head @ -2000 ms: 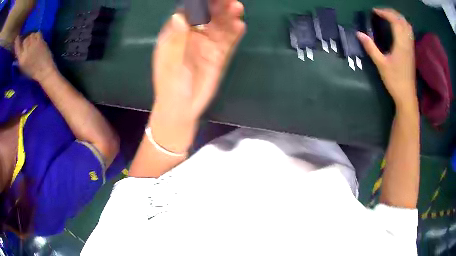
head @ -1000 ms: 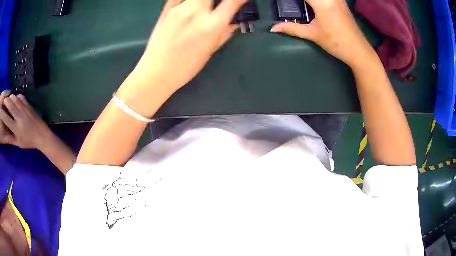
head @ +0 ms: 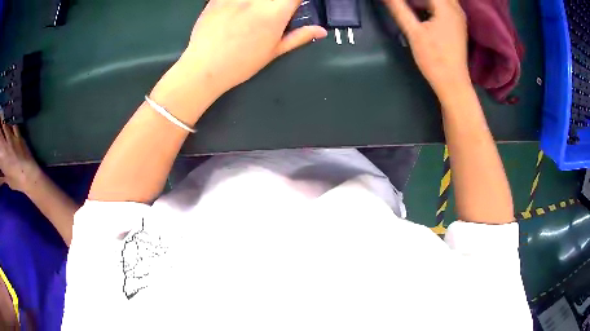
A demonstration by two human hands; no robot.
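Note:
A black power adapter (head: pixel 343 13) lies on the dark green bench at the top of the view, its two silver prongs towards me. My left hand (head: pixel 249 39) is at its left with fingers around another black adapter (head: pixel 306 15), partly hidden by the hand and cut off by the top edge. My right hand (head: pixel 430 32) is to the right, beside the cloth, fingers bent; a dark shape shows under its fingers, but I cannot tell whether it is held. A dark red cloth (head: pixel 495 52) lies crumpled right of my right hand.
A blue bin (head: pixel 555 123) with black adapters stands at the right edge. A row of black adapters (head: pixel 29 87) lies at the far left, with another dark piece (head: pixel 58 13) above. A co-worker's hand (head: pixel 16 158) and blue sleeve are at the left. The bench's front edge (head: pixel 259 150) runs before me.
Since a second ago my right hand has moved away from the middle adapter, which now lies uncovered. My left hand stays near the adapter at its left. The view has shifted, showing more of the blue bin.

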